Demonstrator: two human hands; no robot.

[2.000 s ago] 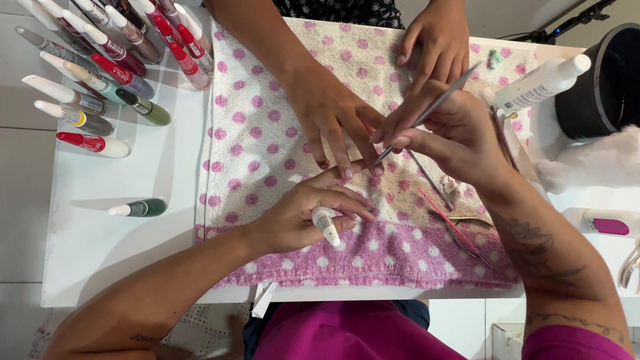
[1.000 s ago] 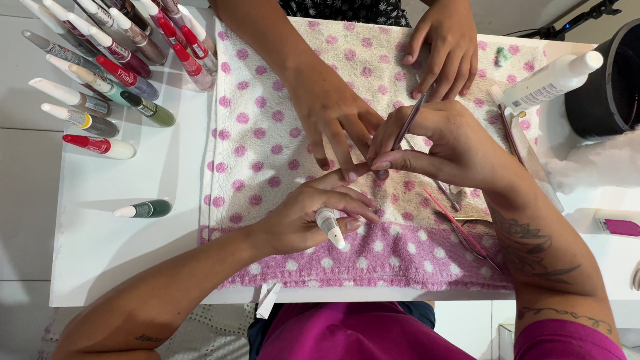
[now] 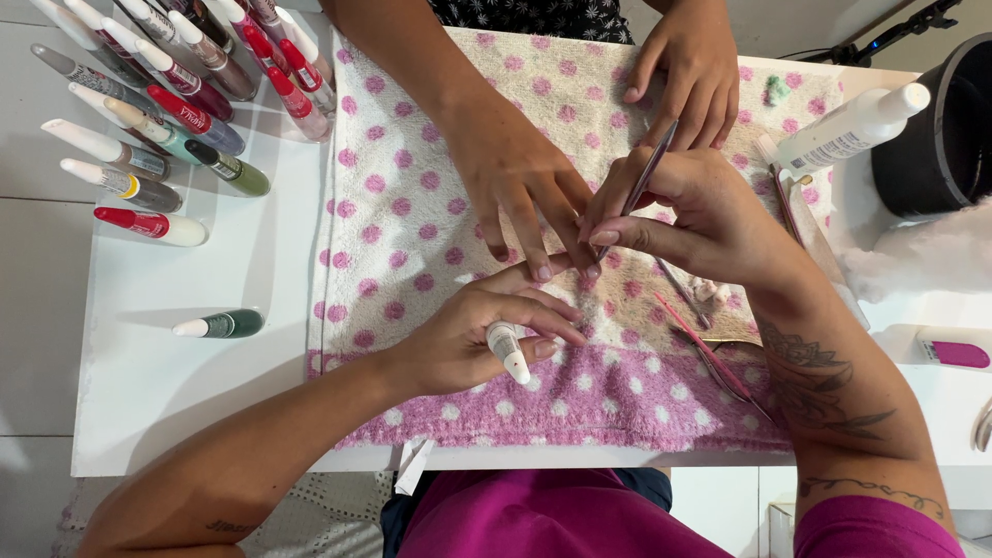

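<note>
My left hand [image 3: 457, 341] holds a small white-capped bottle [image 3: 508, 353] against its palm, and its extended finger lies under the fingertips of another person's hand [image 3: 527, 186]. Between the thumb and fingers of my right hand [image 3: 612, 225] is a slim metal manicure tool [image 3: 647, 174], slanting down to a fingertip of that hand; its exact tip is partly hidden. The person's other hand [image 3: 694, 77] rests on the dotted towel [image 3: 403, 256]. Beside my right wrist lie another metal tool [image 3: 683, 294], pink tweezers or a similar pink tool [image 3: 690, 325] and used cotton [image 3: 709, 293].
Many nail polish bottles [image 3: 225, 167] stand at the left, with a dark green one [image 3: 225, 323] apart from them. At the right are a white plastic bottle [image 3: 852, 128], a black container [image 3: 914, 163], cotton wool [image 3: 922, 256], a nail file [image 3: 829, 256] and a pink-labelled bottle [image 3: 949, 349].
My right hand has tilted the metal tool more upright than two seconds ago, staying near the person's fingertips. My left hand keeps the small bottle.
</note>
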